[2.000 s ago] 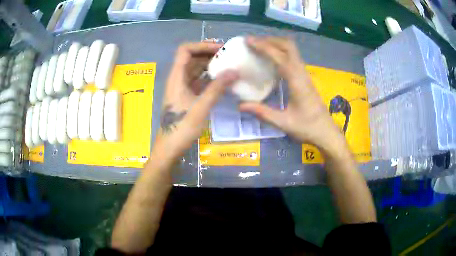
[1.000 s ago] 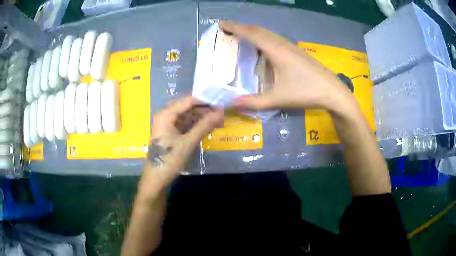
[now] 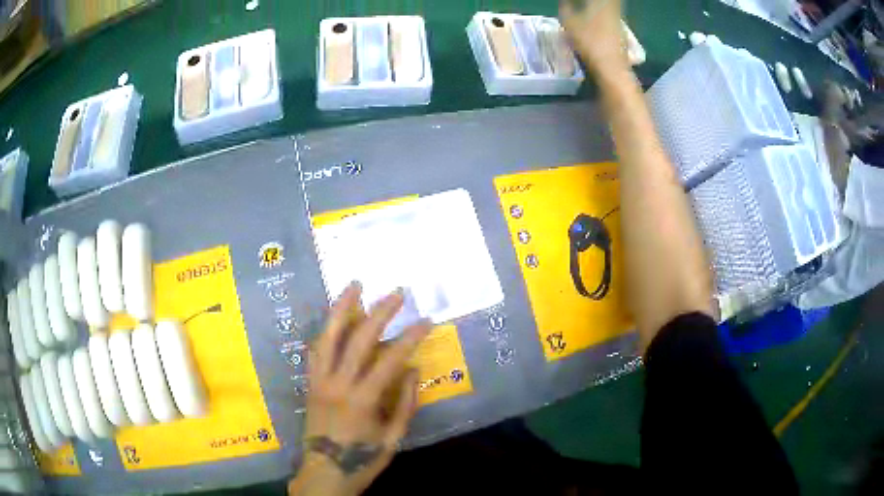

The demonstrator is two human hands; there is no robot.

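A white tray (image 3: 417,247) lies in the centre of the work surface; its inside is washed out by glare. My left hand (image 3: 363,373) is at its near edge, fingers spread and resting on it, gripping nothing visible. My right hand (image 3: 593,34) is stretched far forward over the green belt at the top edge, blurred and partly cut off. It is by the right end of a filled tray (image 3: 528,87); whether it holds anything cannot be told. White oblong units (image 3: 170,368) lie in two rows at the left.
More filled trays (image 3: 373,100) stand along the green belt (image 3: 446,87) on the far side. Nested blister trays (image 3: 722,126) stand in tall stacks at the right, close to my right forearm. A grey and yellow printed surface (image 3: 407,160) lies under the work.
The view has turned and shows more belt. Both hands have left the raised tray; a tray now lies flat in the centre. My right hand has moved far forward to the belt.
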